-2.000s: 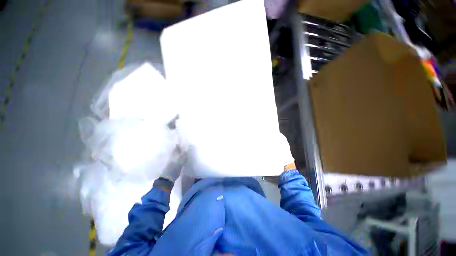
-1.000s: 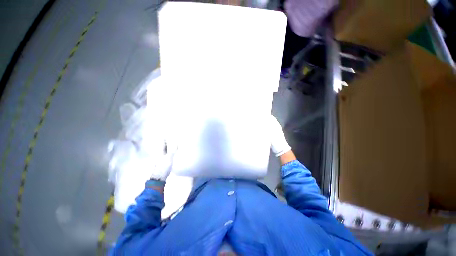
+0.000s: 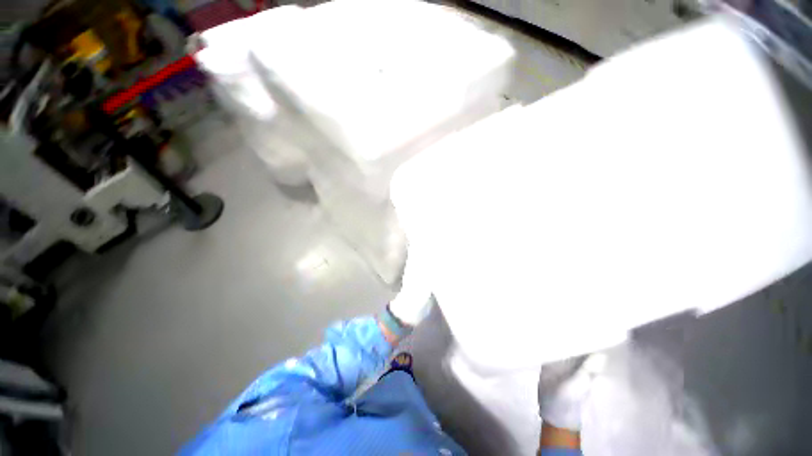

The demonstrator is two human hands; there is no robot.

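Observation:
A large white foam slab point(image 3: 605, 205) is overexposed and fills the right half of the view, tilted. My left hand point(image 3: 413, 298), in a white glove, holds its left edge; the fingers blend into the white. My right hand point(image 3: 564, 392), gloved, is at its lower edge, with fingers partly hidden by the slab and glare. Translucent plastic point(image 3: 645, 392) shows below the slab beside my right hand. A stack of white foam point(image 3: 383, 80), seemingly bagged, stands on the floor beyond the slab.
Dark and white machinery point(image 3: 80, 209) with a round black foot stands at the left, with a red bar point(image 3: 151, 82) above it. Grey glossy floor point(image 3: 223, 294) lies between it and me. A pale structure runs along the top right.
The view has turned away from the conveyor and brown carton. Machinery and a foam stack now show. The slab is still held and now lies to the right.

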